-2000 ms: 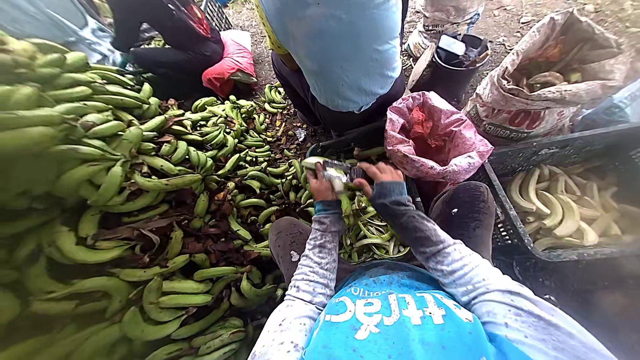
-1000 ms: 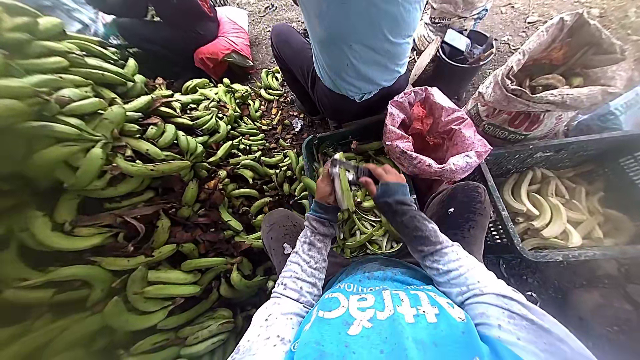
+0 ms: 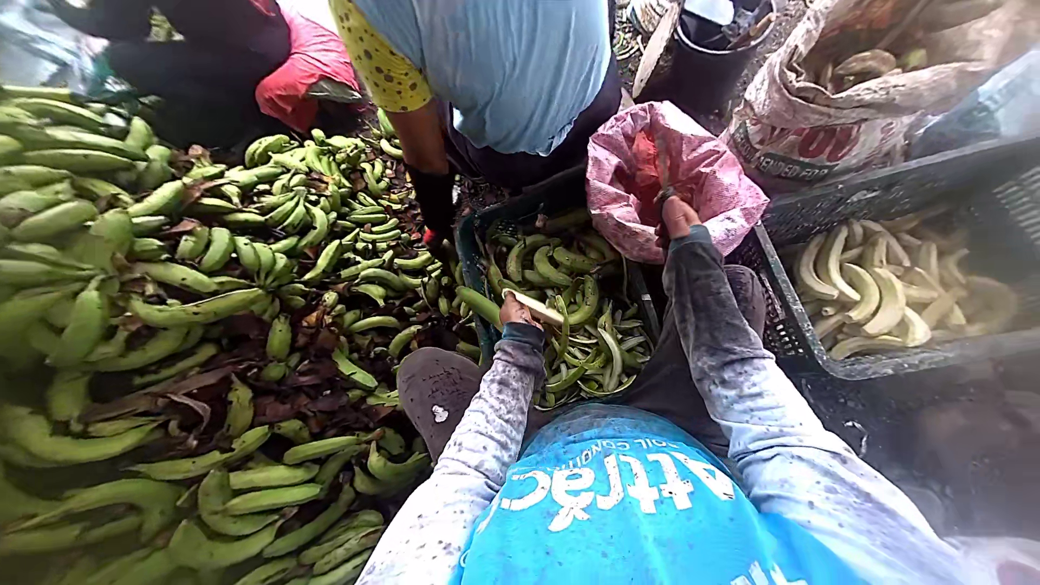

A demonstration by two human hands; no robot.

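My left hand (image 3: 517,312) holds a peeled plantain (image 3: 535,305), pale and long, over a dark crate (image 3: 466,244). In that crate lie green plantains (image 3: 552,265) and, nearer me, loose green peels (image 3: 608,349). My right hand (image 3: 678,214) is at the mouth of a pink woven sack (image 3: 611,175) right of the crate, closed on a thin tool, perhaps a knife (image 3: 663,162), that points into the sack. The fingers of this hand are partly hidden.
Green plantains (image 3: 203,309) are heaped over dry leaves on the left. A co-worker (image 3: 520,73) bends in front, an arm reaching down beside the crate. At the right, a black crate (image 3: 812,357) holds peeled plantains (image 3: 886,301). Behind stand a white sack (image 3: 829,146) and a black bucket (image 3: 715,69).
My hands were together over the crate and are now apart, the right one moved to the pink sack. The plantain in my left hand now shows pale and peeled. The co-worker leans closer.
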